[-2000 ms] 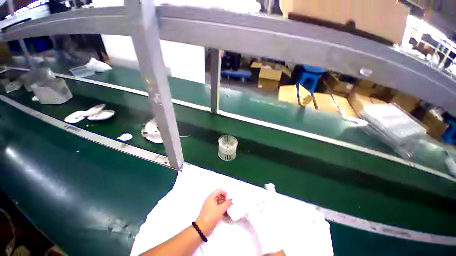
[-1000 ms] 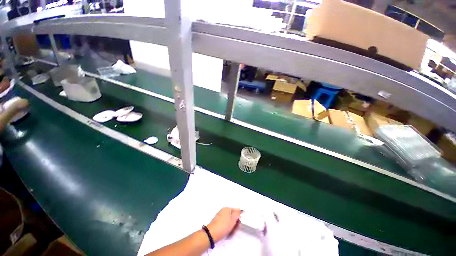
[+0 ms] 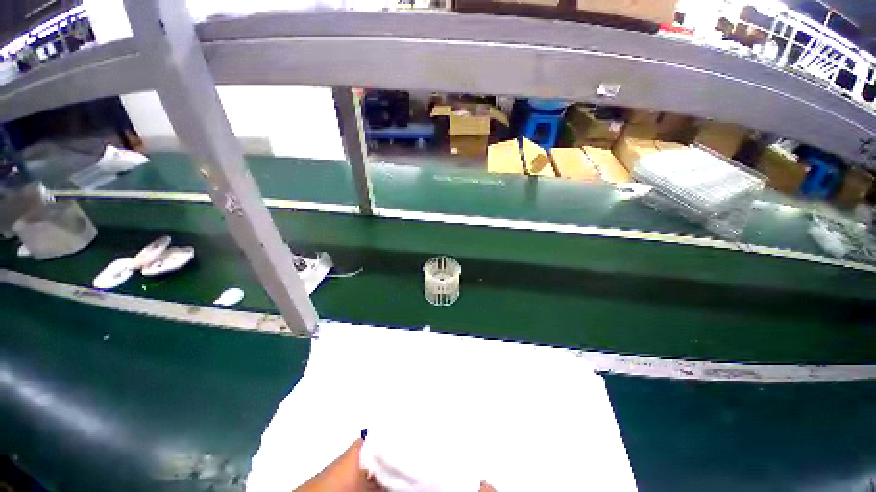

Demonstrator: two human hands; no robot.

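Note:
My left hand [image 3: 338,473] is low in the picture, partly cut off by the bottom edge, over the overexposed white sheet [image 3: 461,384]. A small dark spot shows at its upper edge. A pale, washed-out white shape [image 3: 413,473] lies against its right side; its outline blends into the sheet, and I cannot tell whether it is a part or a glove. Only a small bit of my right hand [image 3: 487,486] shows at the bottom edge. The grip of both hands is unclear.
Beyond the sheet, the green belt carries a slotted wheel [image 3: 442,282], a wired bracket [image 3: 312,273], a small white cap [image 3: 230,297], oval covers [image 3: 168,260] and a pale housing [image 3: 56,231]. A grey post [image 3: 226,183] stands at the left, under a grey beam [image 3: 432,62].
The view has turned, so the post stands further left and more tilted. My left hand is lower in the picture; its bracelet no longer shows clearly.

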